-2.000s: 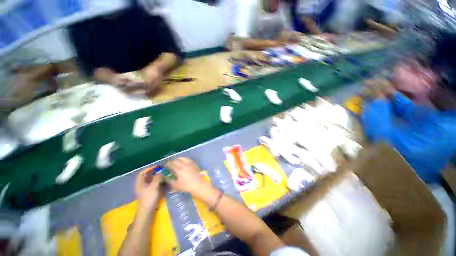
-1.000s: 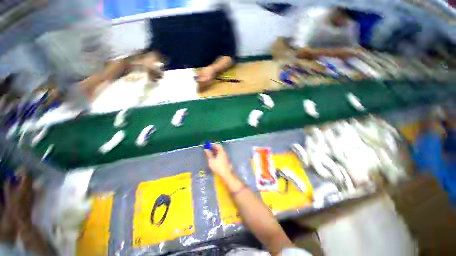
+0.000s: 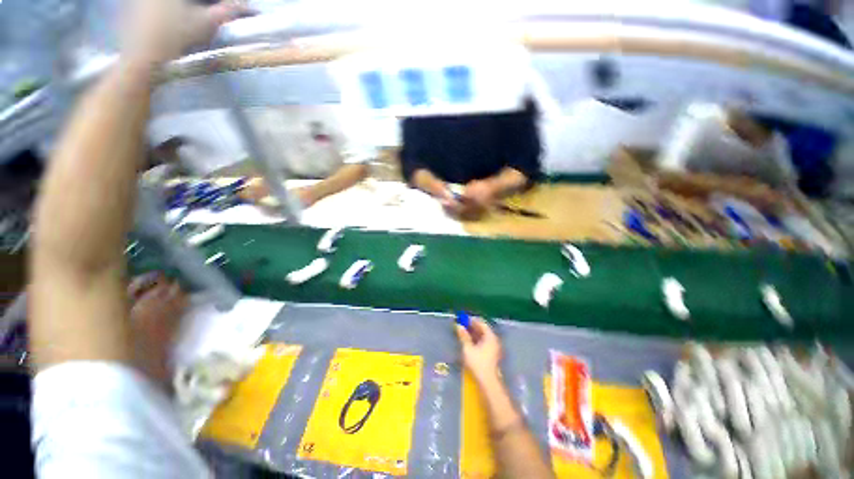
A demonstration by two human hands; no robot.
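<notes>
My right hand [image 3: 480, 350] is over the printed packaging sheet near the belt's edge, shut on a small bright blue battery pack [image 3: 463, 320] held at the fingertips. The fingers hide part of the pack. My left arm is raised high at the left. My left hand [image 3: 208, 21] is at the top edge by a pale rail, blurred and partly cut off; whether it holds anything is not clear. The grey sheet [image 3: 318, 326] with yellow panels lies under my right hand.
A green belt [image 3: 468, 271] carries several white housings [image 3: 356, 273]. A heap of white housings [image 3: 758, 402] is at the right, beside an orange-red packet [image 3: 569, 402]. White housings lie on white sheet [image 3: 239, 323] at left. People's hands [image 3: 478, 195] are across the belt.
Two seconds ago both hands were together at a blue and green part. My left hand then left the picture and now shows raised at upper left. My right hand still holds the blue pack. The view has shifted.
</notes>
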